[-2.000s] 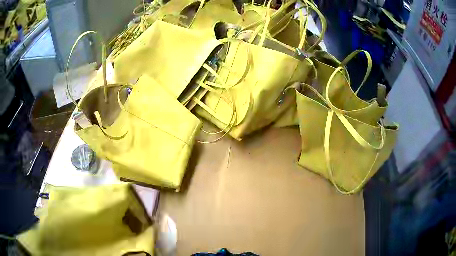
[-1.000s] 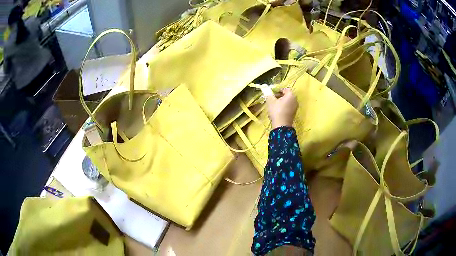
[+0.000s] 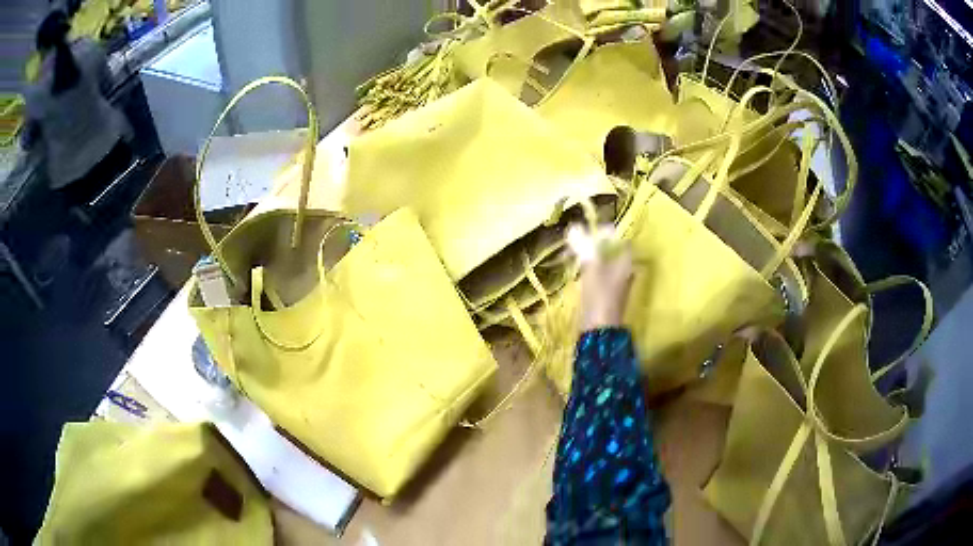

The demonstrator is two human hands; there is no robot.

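My right hand (image 3: 604, 279) reaches up from the bottom, in a dark sleeve with blue-green spots. It is blurred, with white on the fingertips. Its fingers appear closed on a thin yellow strap (image 3: 589, 213) at the mouth of a yellow handbag (image 3: 485, 176) that lies tilted at the centre. More straps cross that brown-beige opening. Another yellow handbag (image 3: 694, 283) lies just right of and partly behind my hand. My left hand is not in view.
A handbag with a raised handle (image 3: 352, 352) is at left; another (image 3: 139, 485) at lower left. More bags (image 3: 795, 427) lie right. A white sheet (image 3: 288, 475), a round grey lump (image 3: 205, 360) and a carton (image 3: 176, 219) are left. A person (image 3: 80, 117) is far left.
My right hand has come into view and reached the bag mouth; since one second ago it has shifted slightly down in the picture, with the strap. The view has swung left.
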